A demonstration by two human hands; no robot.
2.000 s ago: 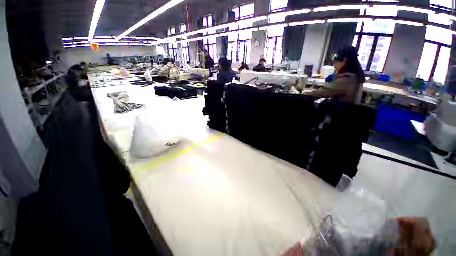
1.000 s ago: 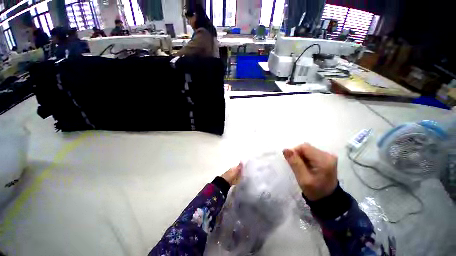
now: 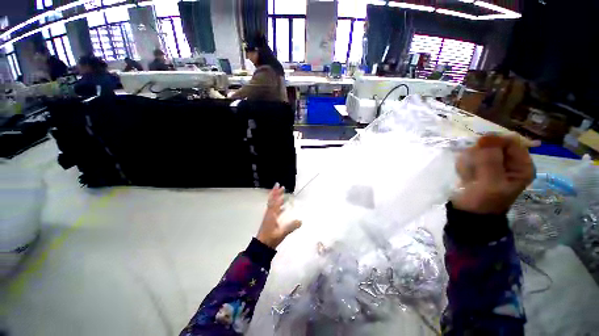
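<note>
A large clear poly bag (image 3: 414, 184) stretches up and back from the near table, blurred by motion. My right hand (image 3: 496, 172) is raised at the right, its fingers closed on the bag's film. My left hand (image 3: 277, 220) is at the bag's left side with fingers apart, holding nothing that I can see. Below and between my hands lies a heap of small clear bags and silvery metal hardware (image 3: 374, 282) at the near edge of the picture. Whether the heap lies inside or beside the large bag is not clear.
A tall stack of black pieces (image 3: 177, 141) stands behind my left hand. A white sack (image 3: 20, 213) is at the far left beside a yellow tape line (image 3: 72, 236). A fan with a blue rim (image 3: 548, 190) stands right of my right sleeve. A person (image 3: 266, 75) works beyond the stack.
My right hand has moved up and right, spreading the clear film widely. My left hand has moved left and opened. The silvery heap between my arms is now exposed to view.
</note>
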